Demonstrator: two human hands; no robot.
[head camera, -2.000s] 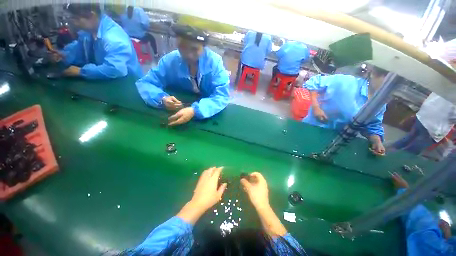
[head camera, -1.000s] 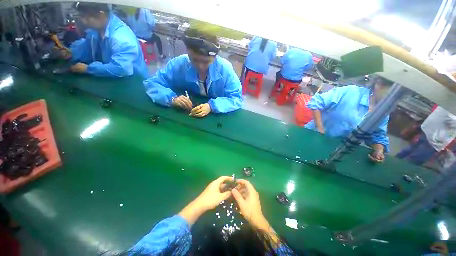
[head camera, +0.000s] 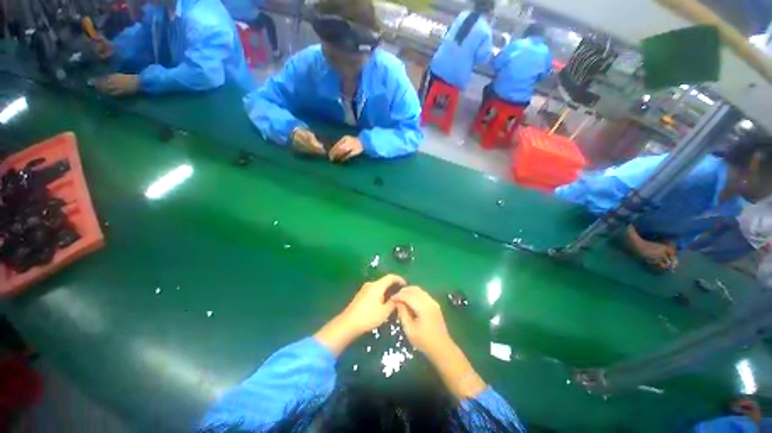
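My left hand (head camera: 373, 306) and my right hand (head camera: 421, 315) meet at the fingertips over the green worktop. A small dark unit (head camera: 394, 291) shows partly between the fingertips; most of it is hidden by the fingers. A loose pile of tiny white pieces (head camera: 393, 362) lies just before my hands, with a few scattered up towards the fingers. One dark unit (head camera: 403, 253) lies on the belt beyond my hands and another (head camera: 458, 298) lies to their right. A small white slip (head camera: 500, 350) lies flat right of the pile.
A salmon-red tray (head camera: 88, 216) heaped with dark units stands at left. A worker in blue (head camera: 339, 93) sits opposite, hands on the ledge. A slanting metal post (head camera: 647, 190) rises at right, near another worker. Red stools and a red crate (head camera: 546, 157) stand behind.
The view has shifted. My hands, apart two seconds ago, are together at the fingertips. The dark units on the belt have moved left relative to the white slip.
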